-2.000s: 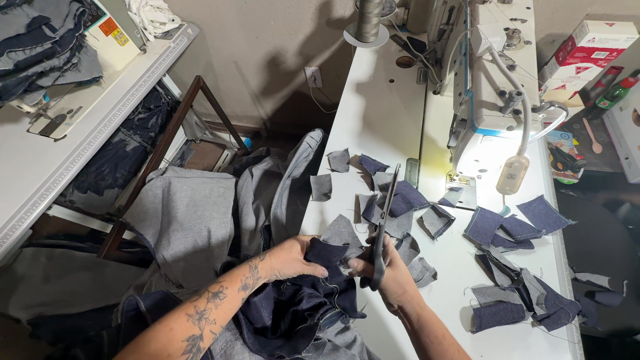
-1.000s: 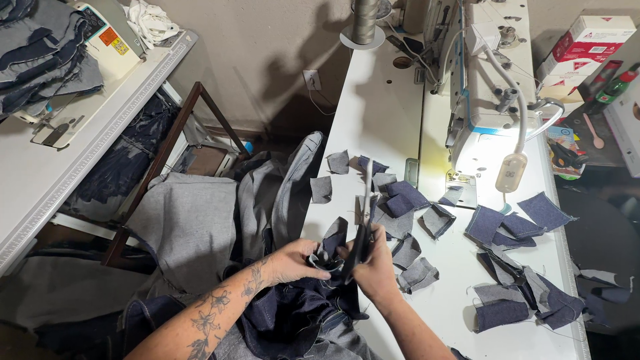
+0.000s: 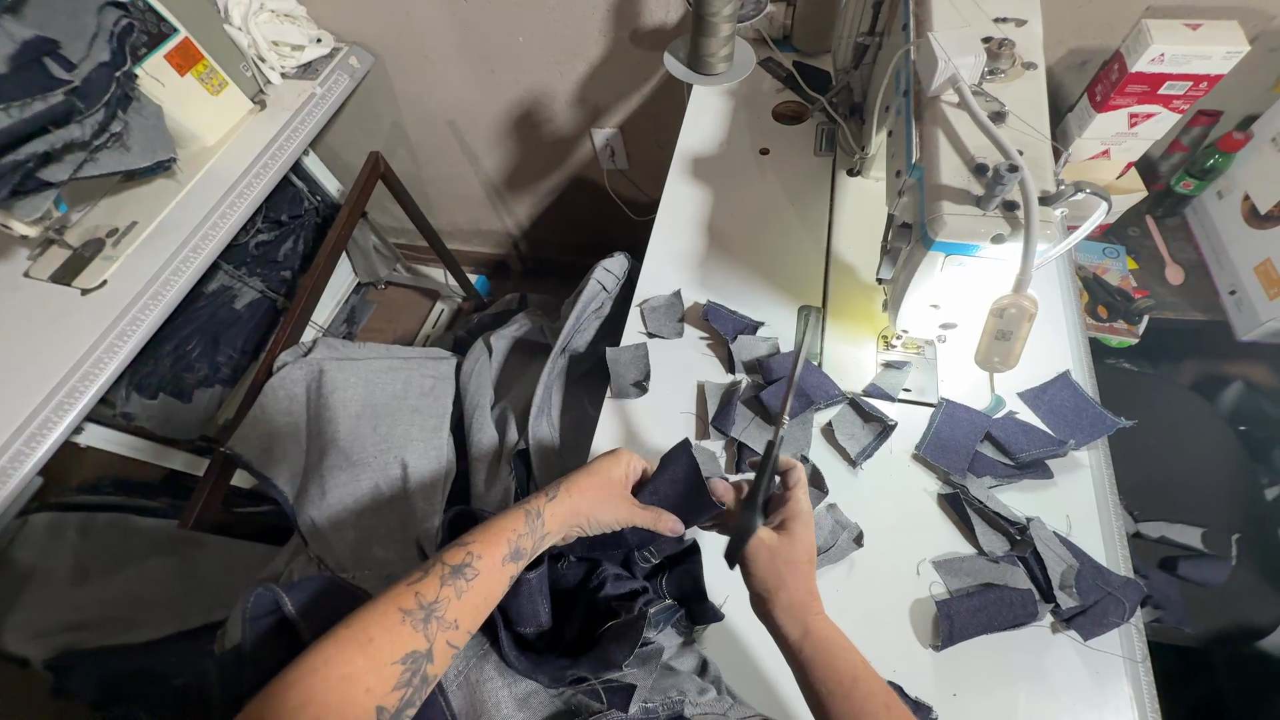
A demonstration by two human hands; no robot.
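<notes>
My left hand (image 3: 615,497) pinches a dark blue denim piece (image 3: 682,487) between thumb and fingers. My right hand (image 3: 775,530) is closed around black-handled scissors (image 3: 790,400), whose blades point up and away over the table; its fingertips reach the denim piece's right edge. Beneath my hands, a bundle of dark denim (image 3: 560,600) with frayed edges hangs over the table's near left edge. Small cut denim pieces (image 3: 800,385) lie scattered past the scissors, some grey side up. More denim pieces (image 3: 1085,585) lie in a loose pile on the right.
An industrial sewing machine (image 3: 960,230) with a lit lamp stands at the table's back right. A thread cone (image 3: 712,40) stands at the back. Grey denim garments (image 3: 360,420) drape to the left, beside a brown frame (image 3: 300,310). Another table (image 3: 230,200) holds piled denim.
The denim near my left hand was crumpled a second ago and now shows as a flat dark flap. The scissors have tilted, with their blades now leaning right.
</notes>
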